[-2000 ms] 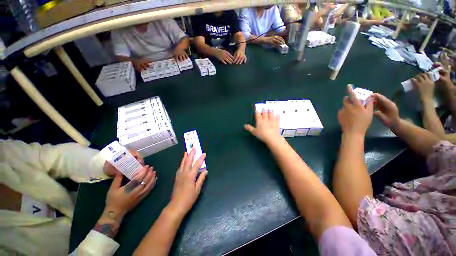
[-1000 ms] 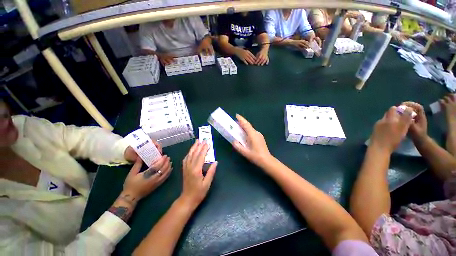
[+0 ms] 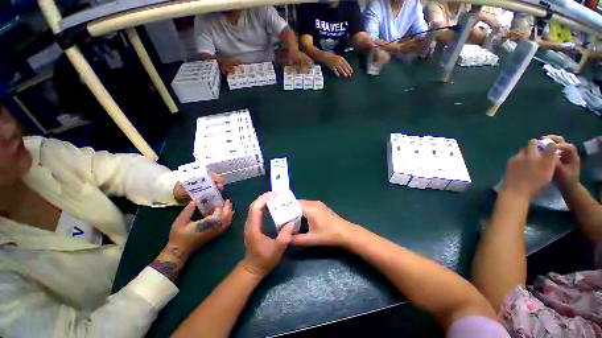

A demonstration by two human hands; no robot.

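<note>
A white product box (image 3: 285, 210) is held end-on between both my hands, a little above the table in front of me. My left hand (image 3: 263, 236) grips it from the left, with the thumb at its lower end. My right hand (image 3: 322, 224) grips its right side; part of the box is hidden by the fingers. Another white carton (image 3: 280, 173) with a small teal-green mark lies on the table just beyond the held one. A row of cartons (image 3: 429, 160) lies side by side farther right.
A stack of cartons (image 3: 229, 144) stands at left. A neighbour in a cream shirt (image 3: 86, 185) holds a carton (image 3: 200, 188). A hanging tube (image 3: 513, 76) slants above the table. Another worker's hands (image 3: 538, 168) are at right. Pale cream shelf posts (image 3: 109, 109) stand at left.
My right hand brought a carton from the right-hand row to my left hand. My left hand left the carton lying on the table and now holds the brought one too.
</note>
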